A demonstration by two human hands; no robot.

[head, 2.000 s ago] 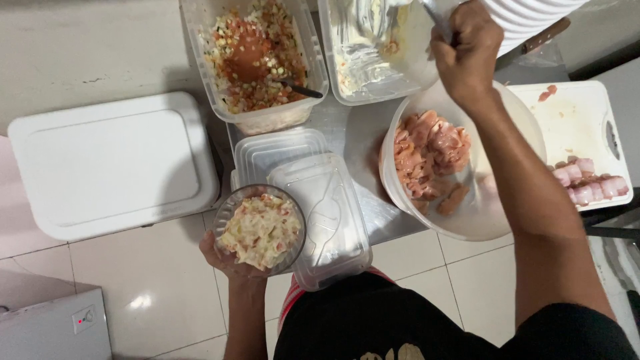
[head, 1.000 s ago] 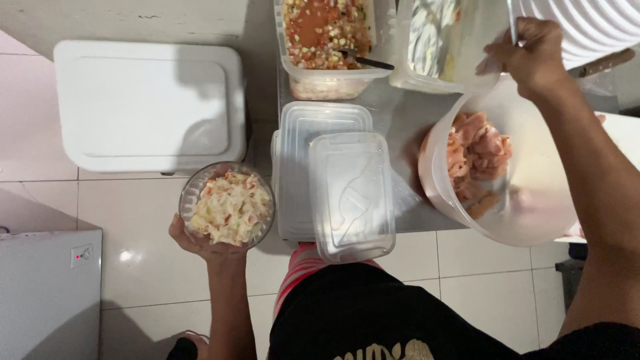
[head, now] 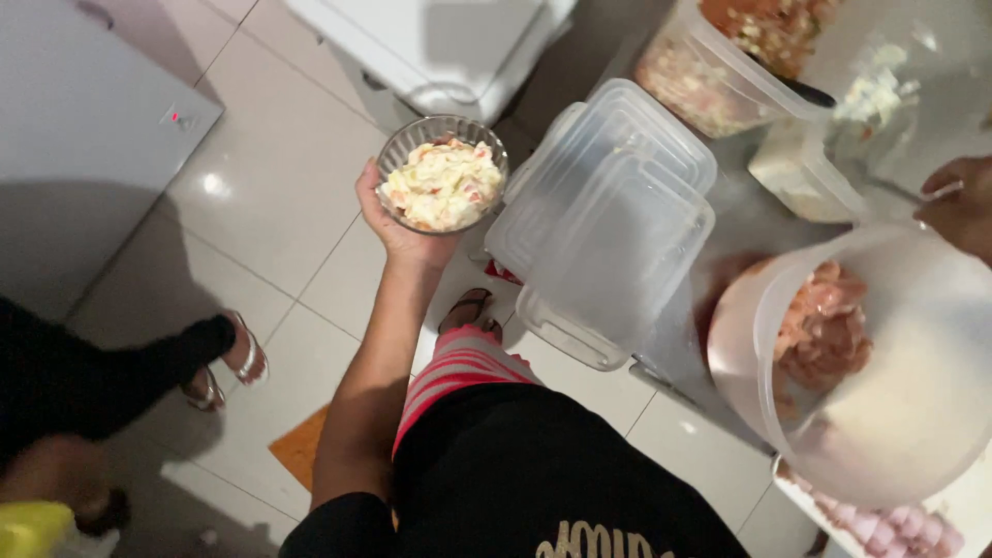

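Note:
My left hand (head: 407,225) holds a ribbed clear glass bowl (head: 499,167) from its left and lower side. A creamy mix with pink and orange bits (head: 446,186) fills the bowl, which is over the floor. At the right edge is my right hand (head: 959,198), partly cut off by the frame, above the large translucent tub (head: 744,349) and beside a plastic container with white residue (head: 810,174); whether it holds something cannot be made out. Raw meat pieces (head: 825,325) lie inside the tub. Two translucent lids (head: 612,248) overlap on the table, nearest to the glass bowl.
A container of chopped mix (head: 697,93) with a dark-handled utensil stands at upper right. More meat (head: 891,531) lies on a white board at lower right. White-lidded box (head: 465,46) and grey appliance (head: 93,139) stand on the tiled floor. Another person's sandalled feet (head: 244,349) are at left.
The view has turned strongly to the left. Another person's legs and feet have come into view. The glass bowl stays in my left hand. My right hand is now mostly out of frame.

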